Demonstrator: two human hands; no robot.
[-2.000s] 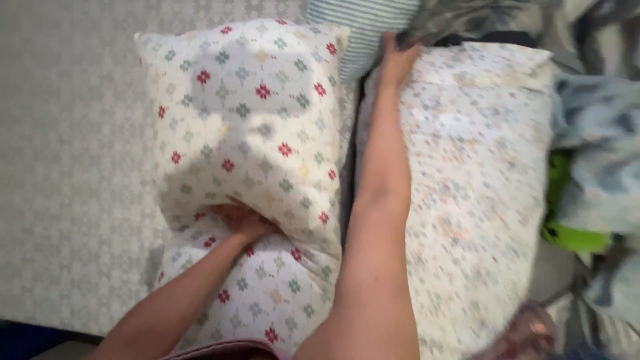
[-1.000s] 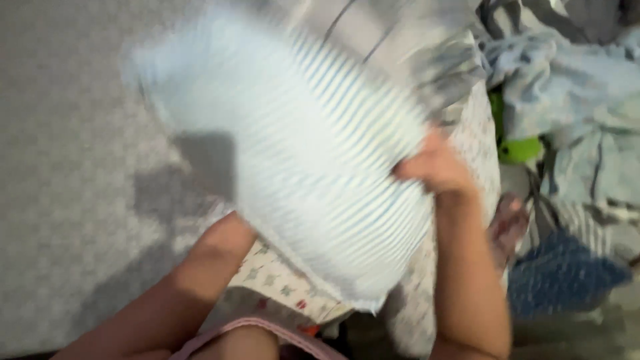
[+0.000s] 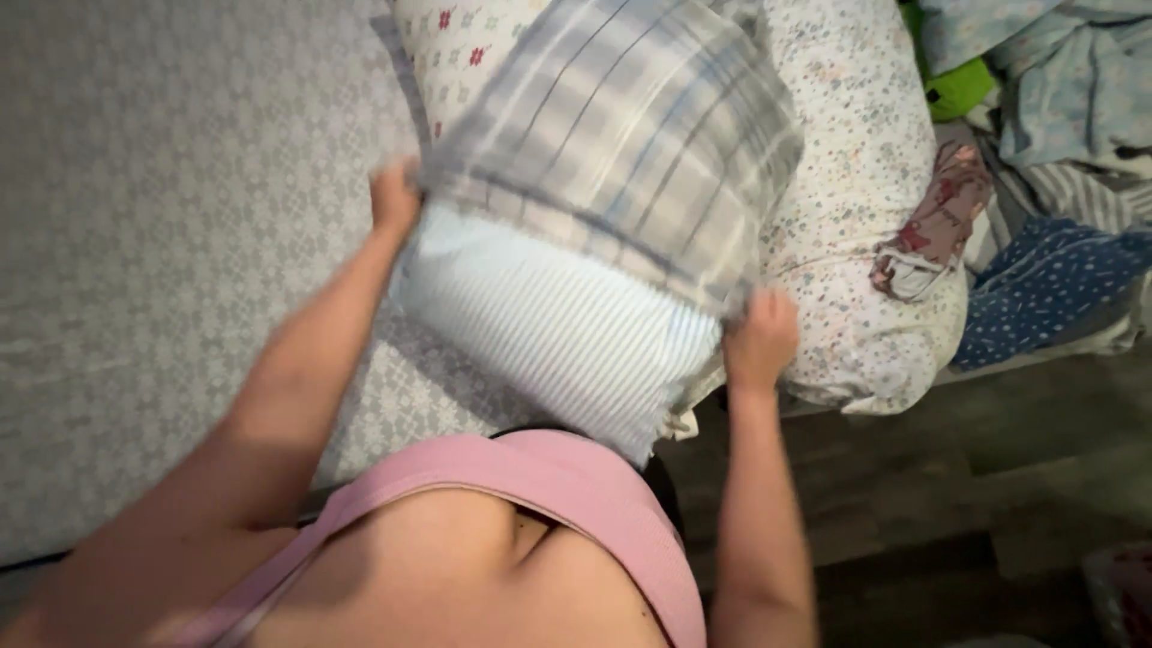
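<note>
A blue-and-white striped pillow (image 3: 558, 333) lies partly inside a grey plaid pillowcase (image 3: 621, 135), its near end showing below the case's hem. My left hand (image 3: 396, 198) grips the hem at its left corner, somewhat blurred. At the right corner of the hem, my right hand (image 3: 761, 340) is closed on the cloth. Beneath the plaid case, at the top, shows part of a white pillow with red and grey flowers (image 3: 450, 54). The far end of the striped pillow is hidden in the case.
A patterned grey-white bed cover (image 3: 180, 180) spreads at the left. Beside the plaid case on the right lies a floral pillow (image 3: 855, 162), with a brownish patterned cloth (image 3: 940, 211) on it. Crumpled clothes (image 3: 1071, 99) and a navy dotted cloth (image 3: 1044, 288) lie farther right, above a dark wood floor (image 3: 900, 477).
The striped pillow, held bare in my right hand a second ago, is now partly covered by the plaid case. Both my hands are now at the case's hem.
</note>
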